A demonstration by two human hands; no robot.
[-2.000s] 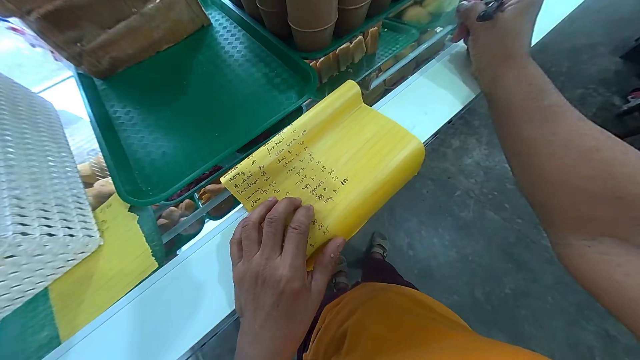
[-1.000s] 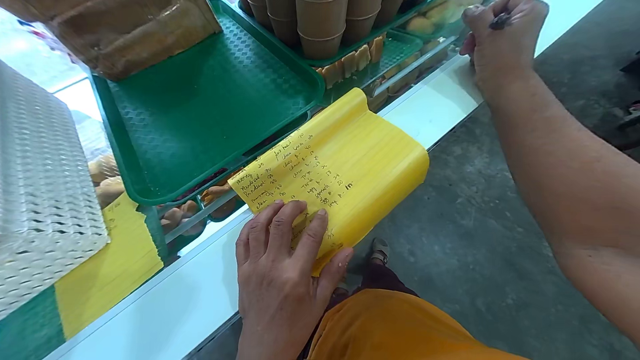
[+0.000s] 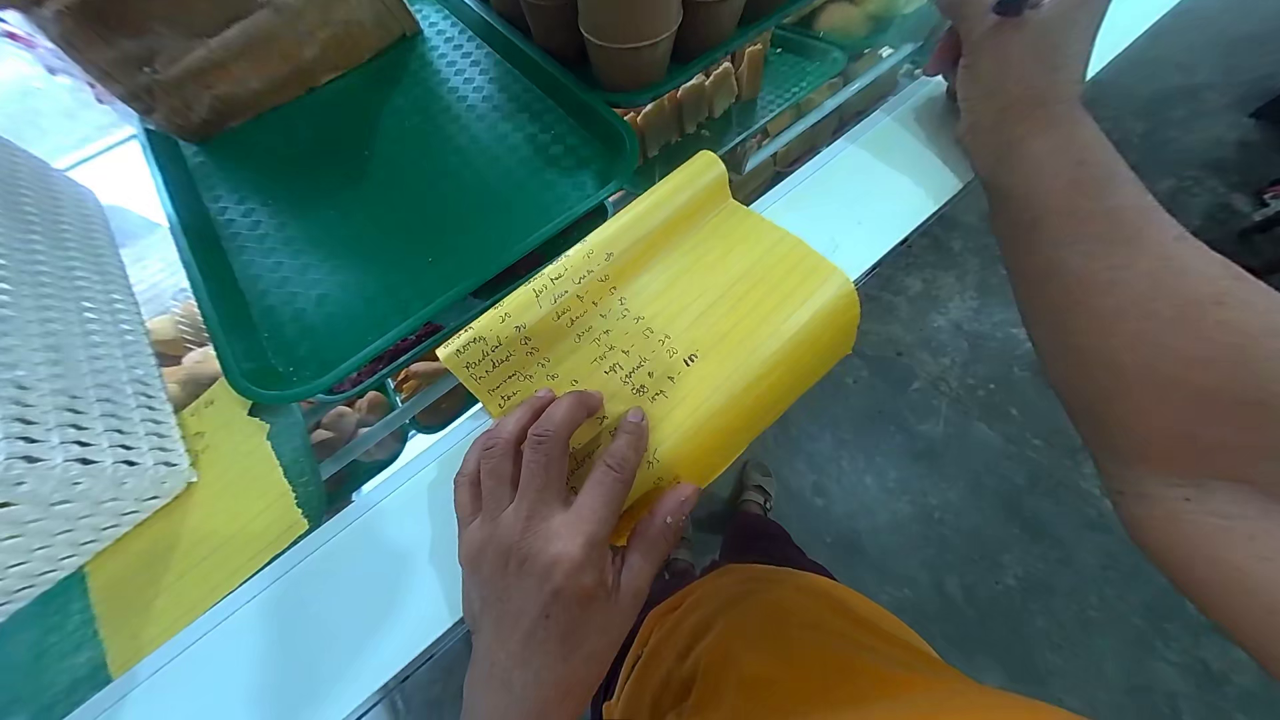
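A yellow paper sheet bearing handwritten lines lies curved across the white counter ledge, its right part bulging over the edge above the floor. My left hand rests on the sheet's lower left part, fingers spread and pressing on it, covering some of the writing. At the top right, my right hand is cut by the frame edge and rests by the far end of the ledge. A dark end of a pen shows at its top; the fingertips are largely hidden.
A green plastic tray sits behind the paper, with a brown paper-like package on its far end. Stacked brown cups stand on another tray. Bread pieces show in the glass display. A white woven basket is at left.
The view has shifted slightly, bringing my right hand partly out of frame at the top. My left hand stays on the yellow paper.
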